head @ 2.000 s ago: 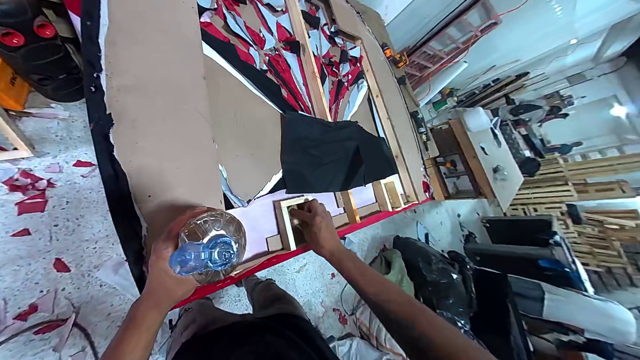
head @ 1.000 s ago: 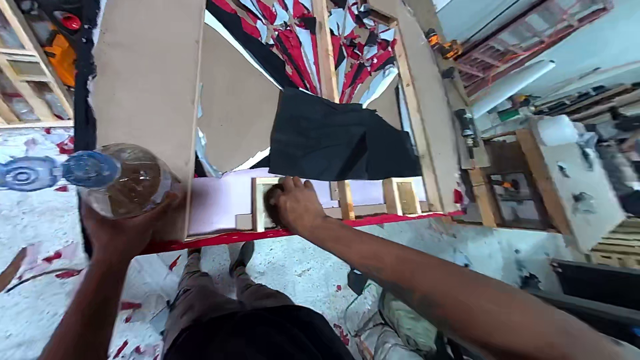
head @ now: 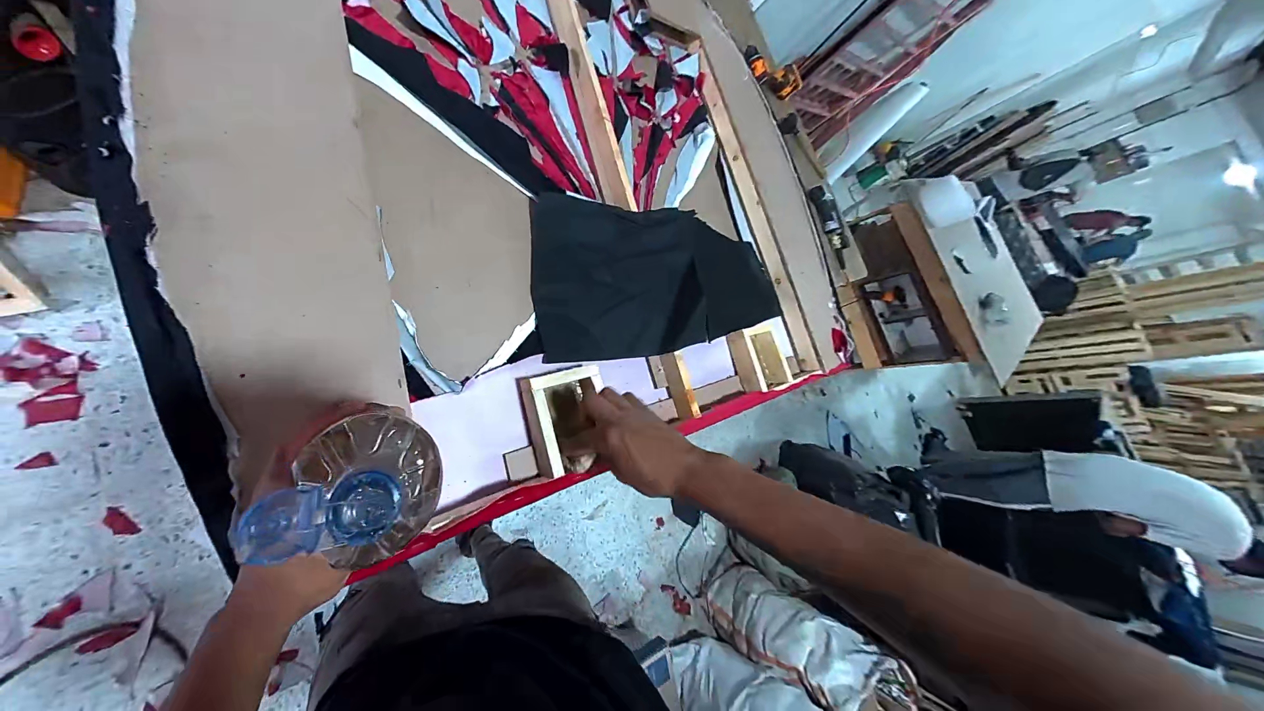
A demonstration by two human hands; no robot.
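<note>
My left hand (head: 296, 578) is wrapped around a clear plastic bottle (head: 420, 454) with a blue spout and cap, over the near left part of a large upholstered frame covered in brown board (head: 267, 197). My right hand (head: 632, 439) reaches to a small wooden box-like block (head: 543, 425) at the frame's near edge, its fingers at the opening; what they grip there is hidden. A black fabric piece (head: 632, 281) lies across the wooden slat (head: 597, 109) in the middle. Red fabric (head: 504, 509) runs along the near edge.
Red scraps (head: 54, 405) litter the floor at left. Wrapped bundles (head: 780, 627) lie on the floor at lower right. An orange and black drill (head: 775, 74) rests beyond the frame's right side. A white-topped workbench (head: 973, 267) stands farther right. A person (head: 1106, 237) is far off.
Compared with one second ago, the bottle and my left hand are nearer the frame's near edge and nearer my right hand. My right hand stays at the wooden block. The view has shifted.
</note>
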